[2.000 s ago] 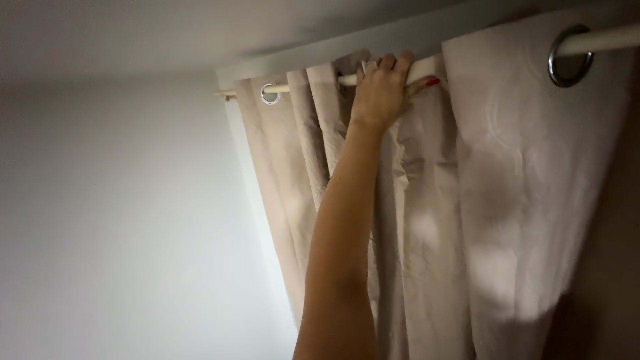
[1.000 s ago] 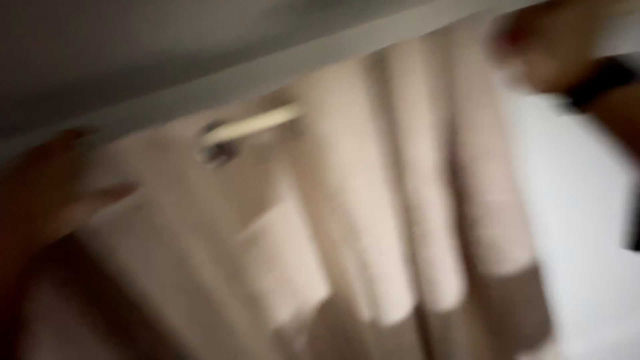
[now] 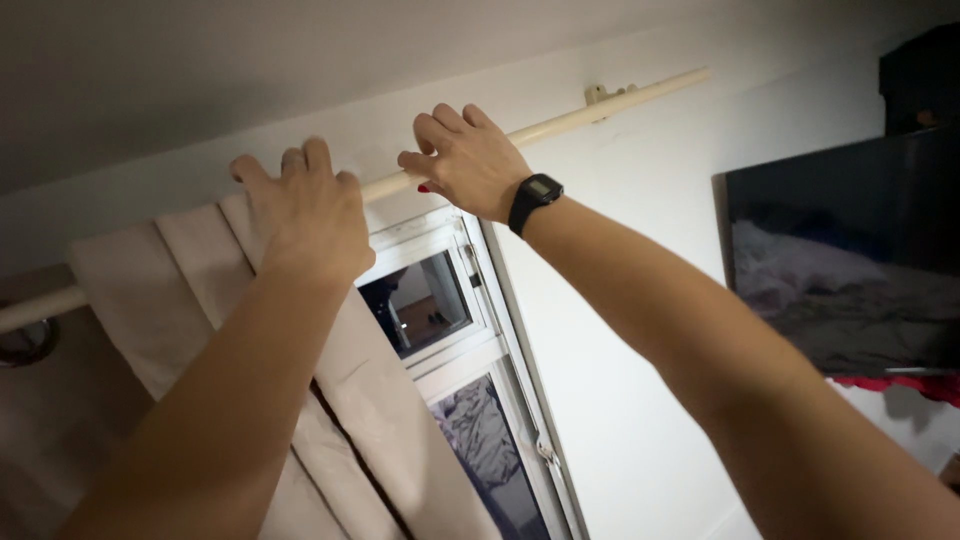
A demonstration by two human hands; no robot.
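A beige curtain (image 3: 397,397) hangs in folds from a cream curtain rod (image 3: 570,120) that slants up to the right. My left hand (image 3: 307,217) is at the top edge of the curtain, fingers curled over it near the rod; whether it grips the fabric is hard to tell. Farther right, my right hand (image 3: 465,161) is at the bare part of the rod, its fingers bent and raised above it and its thumb below. A black digital watch (image 3: 536,199) is on that wrist. A metal curtain ring (image 3: 28,341) shows at the far left.
Behind the curtain is a white-framed window (image 3: 487,345) with dark, reflecting panes. A rod bracket (image 3: 598,96) is fixed to the wall near the rod's right end. At the right stands a dark television screen (image 3: 847,262), with red cloth (image 3: 907,388) below it.
The view has swung to the right end of the rod. The curtain, which covered the right part a second ago, is now bunched to the left, and the window shows. Both hands are now nearer each other.
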